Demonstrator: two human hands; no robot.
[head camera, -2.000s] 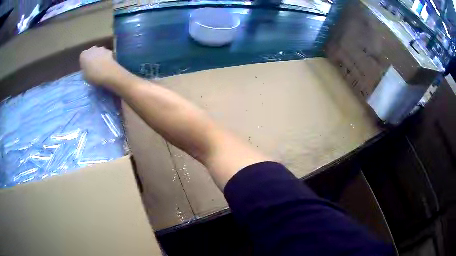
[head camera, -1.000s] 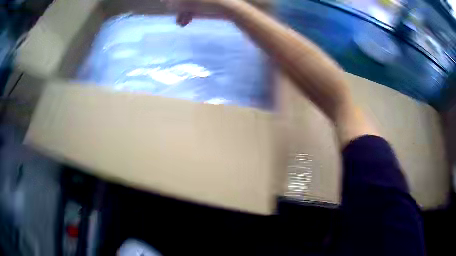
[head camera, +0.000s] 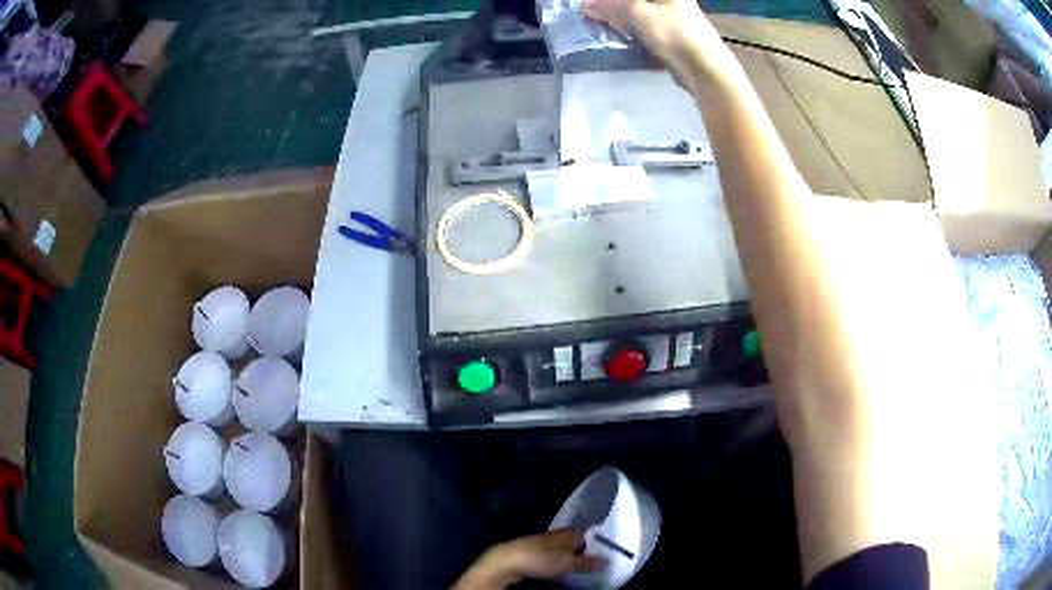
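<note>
My left hand (head camera: 536, 558) is at the bottom edge, closed on the rim of a white cup-shaped housing (head camera: 629, 524) with a dark slot, in front of the machine. My right hand (head camera: 646, 21) is at the top of the view, with its fingertips on a piece of clear glossy film (head camera: 580, 32) above the fixture. The pale upright fixture arm (head camera: 585, 121) stands on the grey machine bed (head camera: 525, 294) between small metal clamps (head camera: 502, 168). My right forearm covers the bed's right side.
The left carton (head camera: 110, 380) holds rows of white housings. A cream tape ring (head camera: 444, 236) lies on the bed, blue-handled cutters (head camera: 375, 231) on the white table (head camera: 363, 311). The front panel has green buttons (head camera: 476, 376) and a red one (head camera: 626, 362). Clear plastic (head camera: 1009, 346) fills the right carton.
The view has swung from the right carton to the machine. My right hand has left that carton and is at the film above the fixture. My left hand and its housing have come into view.
</note>
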